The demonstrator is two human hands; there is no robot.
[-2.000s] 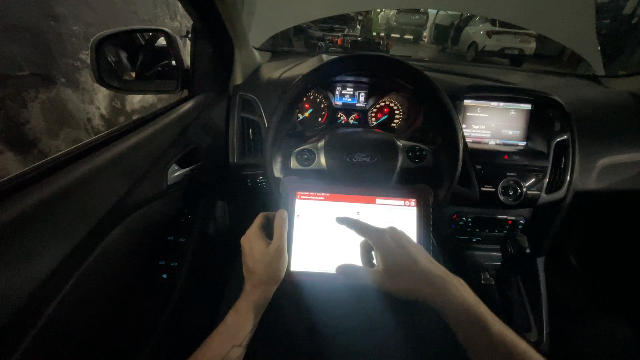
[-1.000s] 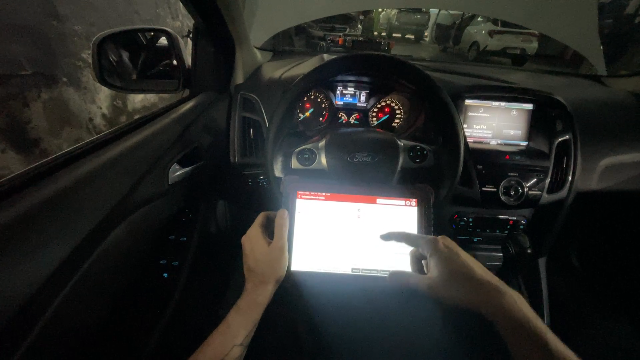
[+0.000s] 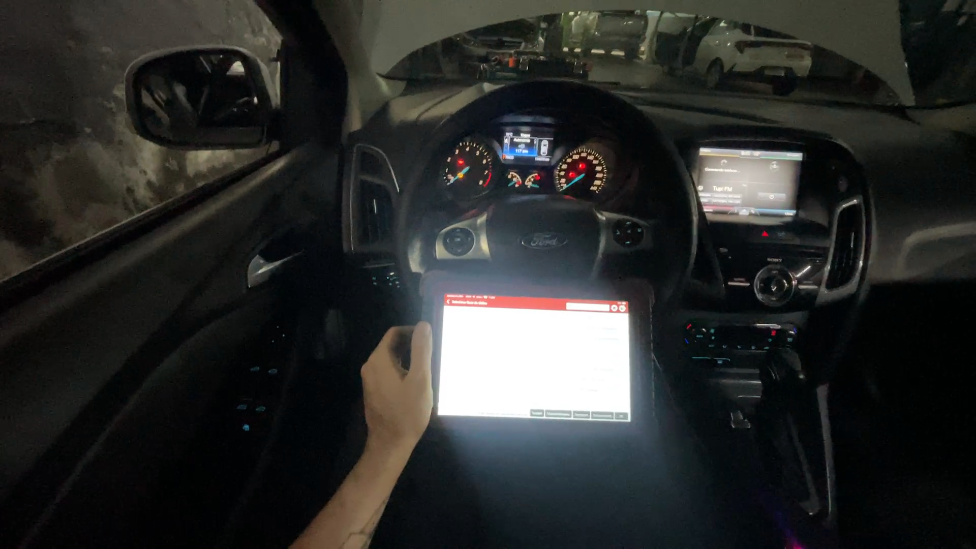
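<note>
My left hand [image 3: 398, 385] grips the left edge of a tablet [image 3: 534, 362] in a dark case, with the thumb along its side. The tablet is tilted up toward me, below the hub of a Ford steering wheel [image 3: 543, 240]. Its screen glows white under a red top bar, with a row of small dark buttons at the bottom; most of it is washed out by glare. My right hand is out of the frame.
Behind the wheel, the instrument cluster [image 3: 524, 164] is lit. A lit centre display [image 3: 749, 181] and a round audio knob [image 3: 775, 285] are on the right, above a gear lever [image 3: 785, 370]. The driver's door handle [image 3: 268, 268] and side mirror [image 3: 200, 97] are at the left. A raised hood [image 3: 640, 19] shows through the windshield.
My right hand, which pointed at the tablet screen in both earlier frames, has gone out of view. My left hand still holds the tablet's left edge.
</note>
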